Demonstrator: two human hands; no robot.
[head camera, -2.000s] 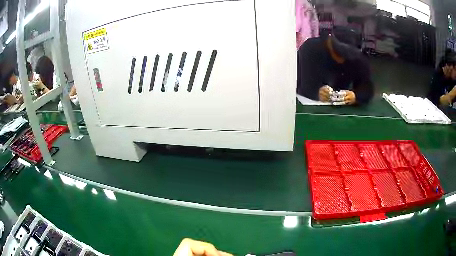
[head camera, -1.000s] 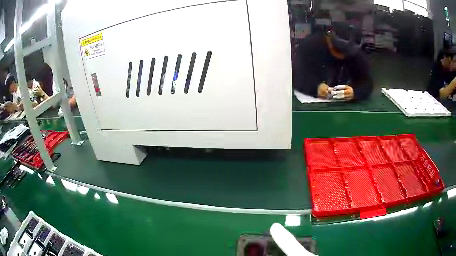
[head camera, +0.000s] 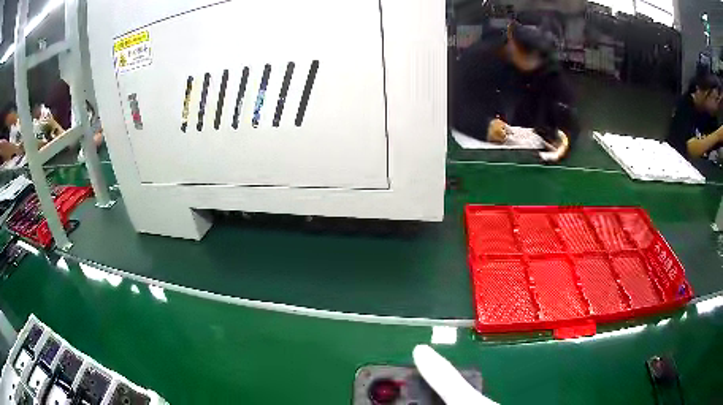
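A dark grey-black slab (head camera: 380, 385) shows at the bottom edge, right of the middle, with a round dark reddish spot at its left end. It is cut off by the picture's edge. One white-covered finger of my right hand (head camera: 444, 375) lies across its right part, pointing up and left. The rest of that hand is out of the picture, so its grip is hidden. My left hand is not in view. A black phone mid-frame (head camera: 664, 372) lies at the lower right on the green belt.
A white parts tray (head camera: 151, 395) with dark parts is at the lower left. A red plastic basket (head camera: 572, 326) is beyond the rail at right. A grey machine cabinet (head camera: 262, 162) stands at centre-left. Two people work opposite at right, near a white board (head camera: 646, 158).
The bare hand at the bottom edge has left the picture. The slab and white finger came into view. The view has shifted, bringing the mid-frame at right further in. The opposite person's hands are further apart.
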